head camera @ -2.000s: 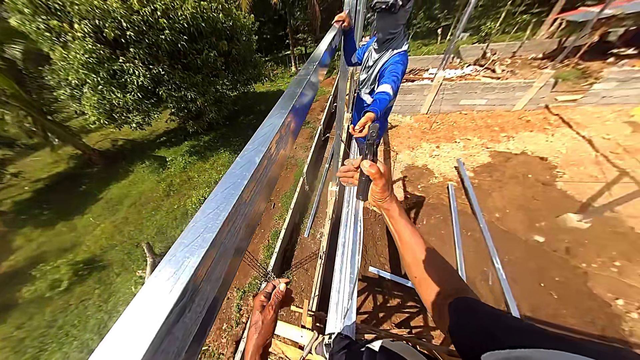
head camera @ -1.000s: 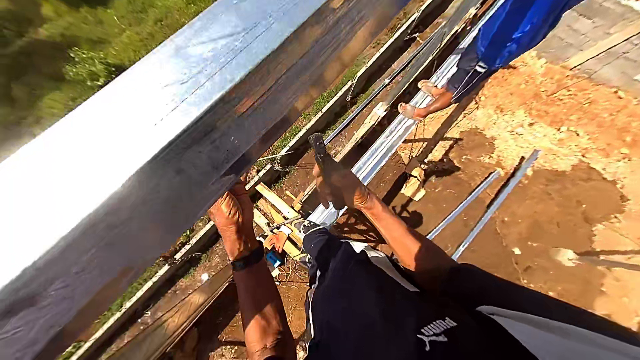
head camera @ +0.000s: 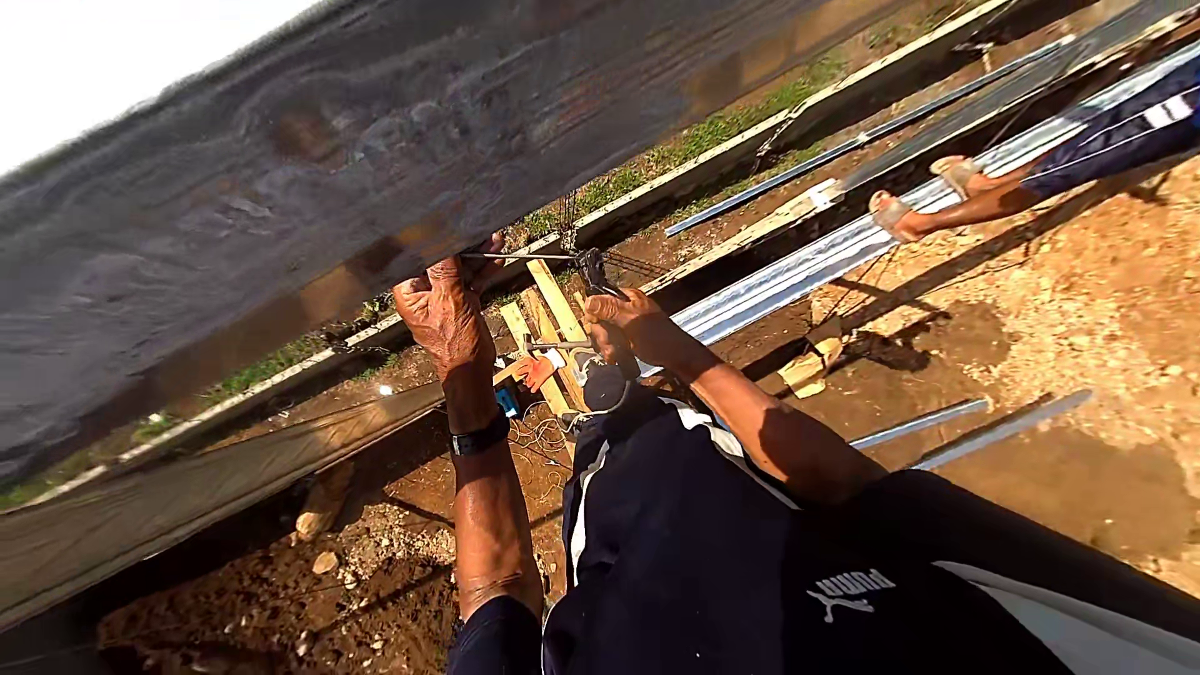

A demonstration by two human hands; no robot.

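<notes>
A long metal beam (head camera: 309,159) slants across the upper left, close to the camera. At its lower edge is my left hand (head camera: 445,305), fingers curled and partly hidden; whether they grip the beam or something else is unclear. My right hand (head camera: 623,323), right of it, is closed around a black hand tool (head camera: 592,272), whose exact kind I cannot tell. A thin metal rod (head camera: 530,256) spans from near the left fingers to the tool. Below the hands lie wooden boards (head camera: 553,309), an orange glove-like item (head camera: 536,371) and a blue object (head camera: 507,401).
Ribbed metal profiles (head camera: 778,281) run toward the upper right, where a person's sandalled feet (head camera: 895,216) stand on or beside them. A narrow concrete wall top (head camera: 694,178) runs parallel. Two metal lengths (head camera: 998,429) lie on the soil at right. A wooden plank (head camera: 234,478) crosses the lower left.
The view has swung downward and closer to the beam. My right hand, earlier raised with the black tool, is now lower beside my left hand. The other person's upper body is out of view.
</notes>
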